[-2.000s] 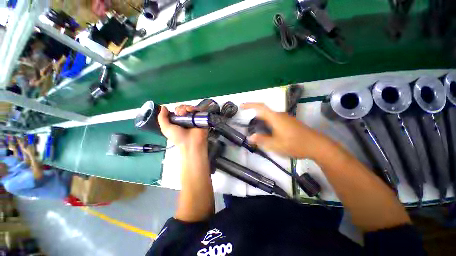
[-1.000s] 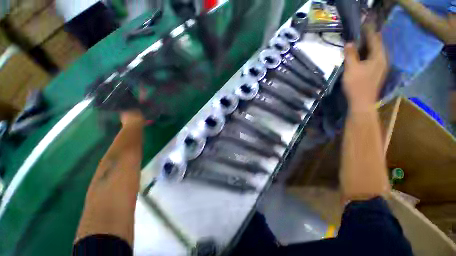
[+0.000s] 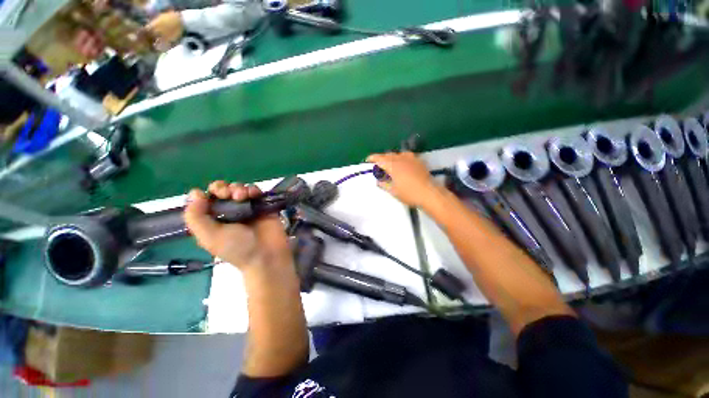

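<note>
My left hand (image 3: 241, 227) is closed around the handle of a dark hair dryer (image 3: 148, 227). The dryer lies sideways, its round ringed head to the left. My right hand (image 3: 404, 180) holds a small dark cylindrical piece (image 3: 380, 172) in its fingertips above the white mat (image 3: 354, 301). A thin dark cable runs from this piece towards a small dark round part (image 3: 323, 193) by the handle end. Corded dark tubes (image 3: 359, 283) lie on the mat near my body, with a small black connector (image 3: 447, 284) at the front edge.
A row of dryers (image 3: 571, 157) stands at the right, handles towards me. Another unit (image 3: 163, 267) lies on the green surface at left. The green belt (image 3: 334, 93) runs behind, with blurred dark bundles (image 3: 591, 54) at far right.
The view has swung back from the long dryer row and far right to the mat. My left hand now grips a dryer; my right hand now holds the small cylindrical piece.
</note>
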